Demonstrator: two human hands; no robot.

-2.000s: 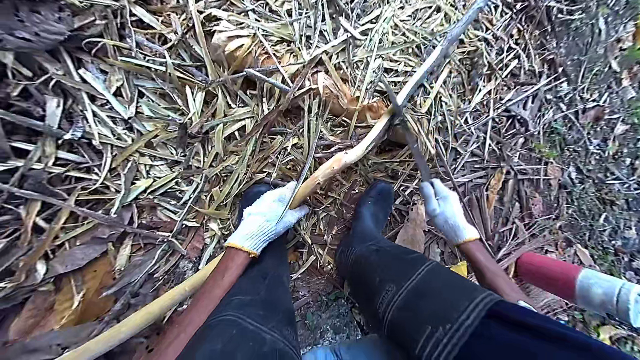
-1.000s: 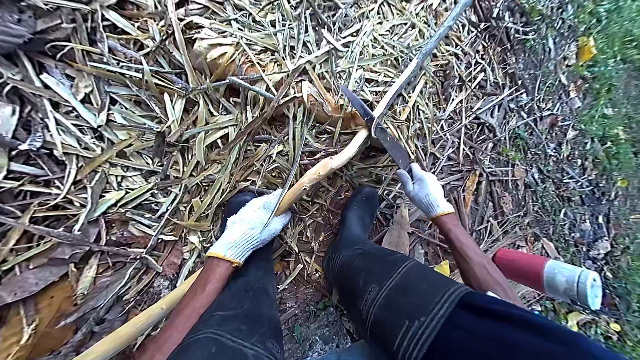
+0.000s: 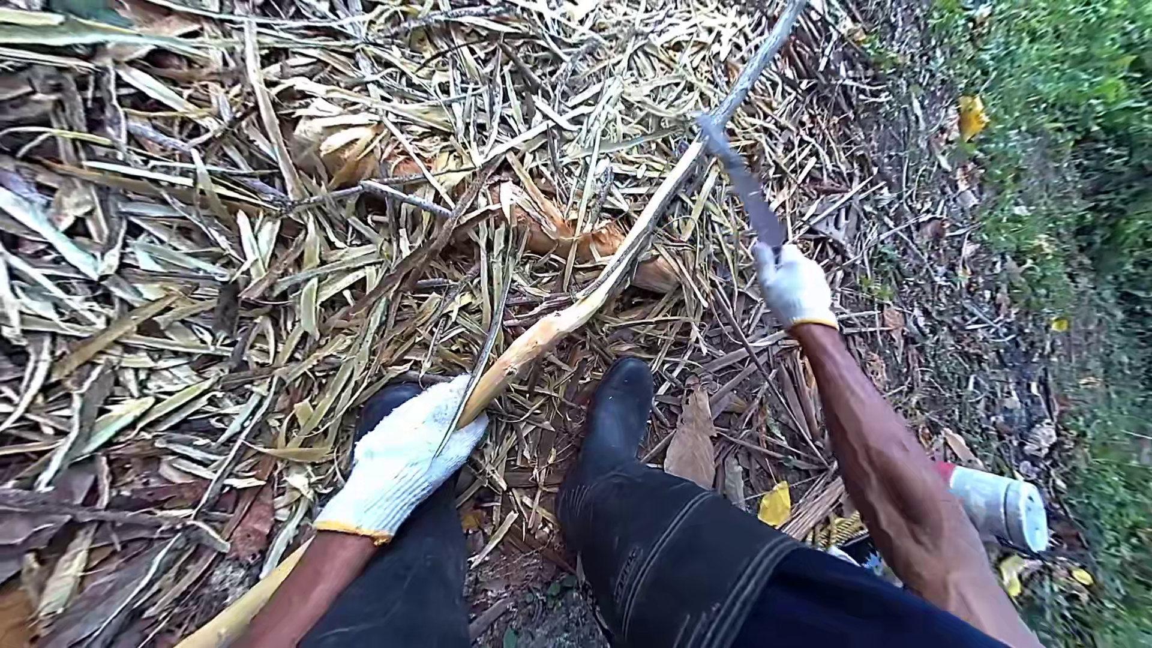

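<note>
My left hand [image 3: 405, 454], in a white knit glove with a yellow cuff, is closed around a long wooden pole [image 3: 540, 337]. The pole slants from the lower left to the upper right; its lower part is pale and peeled, its far end grey with bark. A thin dark strip of bark lies across my left glove. My right hand [image 3: 794, 283], gloved alike, grips a long-bladed knife [image 3: 749, 189], its handle hidden in the glove. The blade points up and left, with its tip at the pole near the border of pale wood and grey bark.
Bark strips [image 3: 270, 297] cover the ground. A rough, peeled log [image 3: 558, 229] lies among them beneath the pole. My black boots [image 3: 619, 409] stand below it. A red and white cylindrical container [image 3: 999, 507] lies at the right, near green grass [image 3: 1035, 171].
My right hand and the knife have moved up along the pole, toward its far end. More pale wood shows on the pole's upper part. My left hand still holds the pole.
</note>
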